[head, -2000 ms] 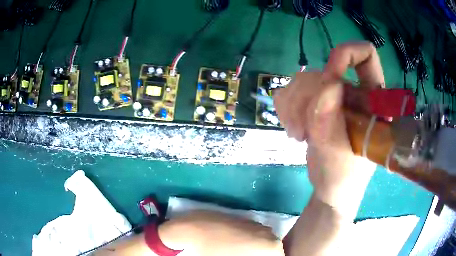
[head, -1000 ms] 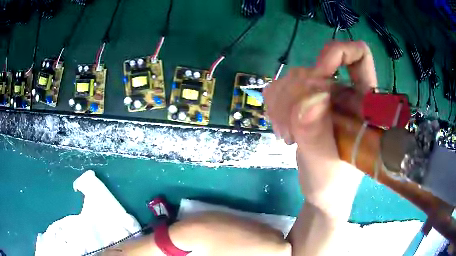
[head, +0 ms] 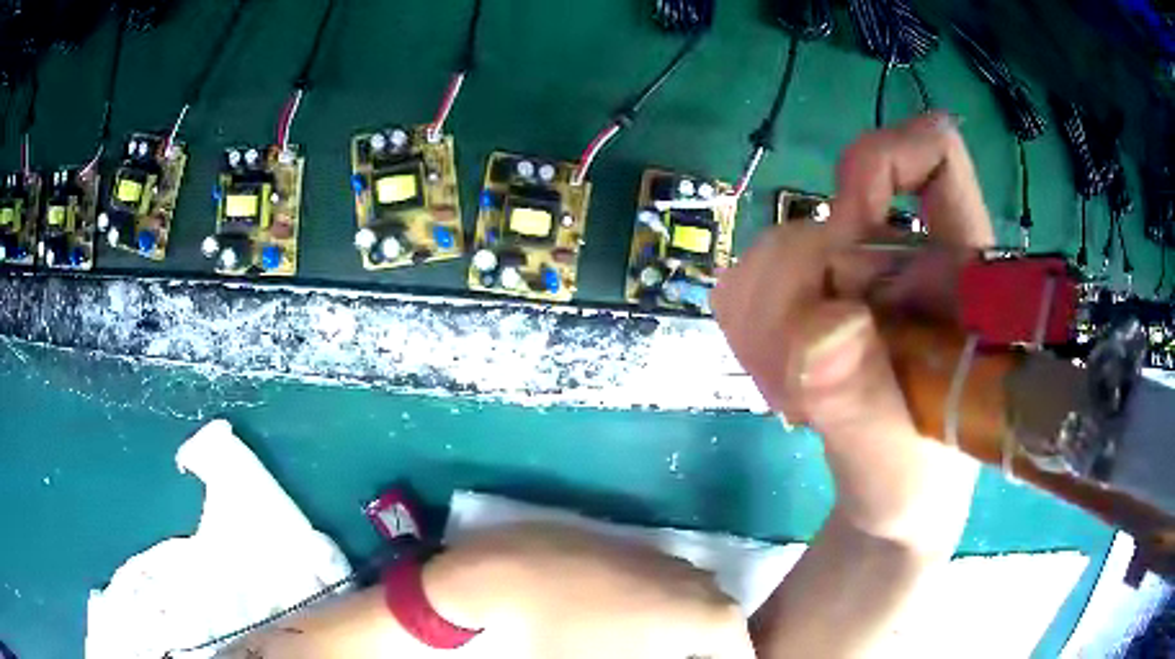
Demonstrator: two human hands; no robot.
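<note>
My right hand (head: pixel 825 303) grips the amber-brown dispensing gun (head: pixel 973 393), which has a red block (head: pixel 1018 300) at its rear. Its pale-blue nozzle tip (head: pixel 689 294) points left, over the lower edge of a power supply board (head: pixel 664 245). A white streak (head: pixel 696 202) lies above that board's yellow transformer (head: pixel 692 238). The hand partly hides the board to the right (head: pixel 805 206). My left arm, with a red wrist strap (head: pixel 419 605), lies across the bottom; its fingers cannot be made out.
More boards (head: pixel 531 225) stand in a row to the left, with black cables running to coiled bundles (head: pixel 889 28) behind. A white-smeared edge rail (head: pixel 387 337) runs in front of them. A crumpled white cloth (head: pixel 213 566) and white sheets (head: pixel 1018 592) lie on the green worktop.
The boards have shifted right in view. The nozzle tip has moved from the upper part of the same board to its lower edge. My right hand still grips the gun.
</note>
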